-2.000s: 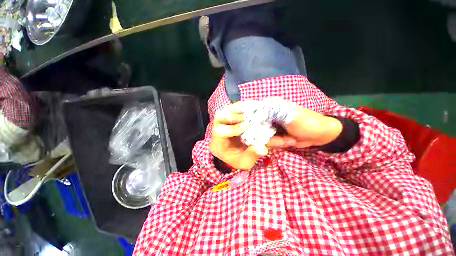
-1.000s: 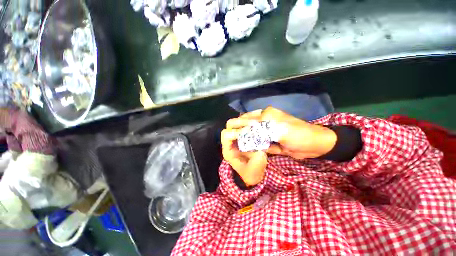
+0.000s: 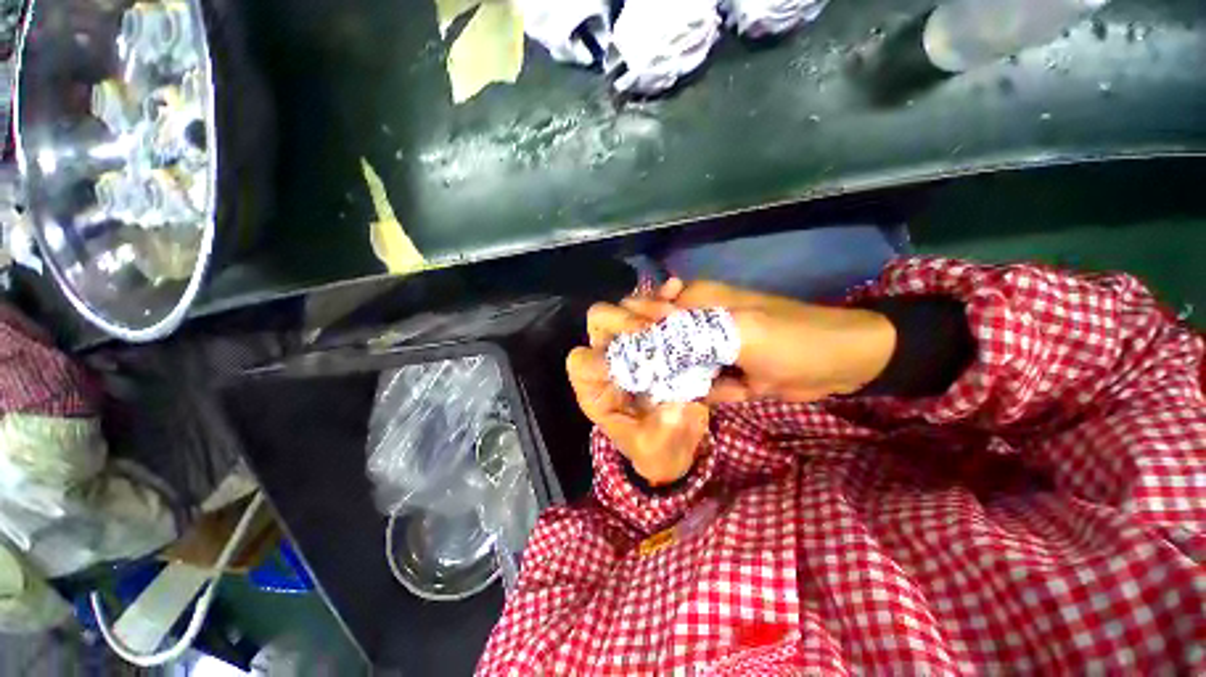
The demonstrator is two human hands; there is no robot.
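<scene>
A white ruffled piece (image 3: 681, 384) is held between my two hands above my lap. My left hand (image 3: 638, 421) has its thumb and fingers curled round the piece's left side. My right hand (image 3: 807, 347) comes in from the right and meets the piece with its fingers. A white wrap with dark grey marks (image 3: 712, 336) lies at my right fingers, against the piece. The right fingertips are partly hidden by the wrap and piece.
The dark bench edge (image 3: 529, 249) runs above my hands. On it are white ruffled pieces (image 3: 665, 42), a translucent bottle (image 3: 992, 29), yellow tape scraps (image 3: 487, 50) and a metal bowl (image 3: 209, 225). A black crate (image 3: 298, 463) with plastic bags (image 3: 426, 430) stands left. Another person's sleeve (image 3: 42, 370) shows.
The view has swung up to the bench, then closer to its edge. The piece stays between my hands, turned so the marked wrap faces up more.
</scene>
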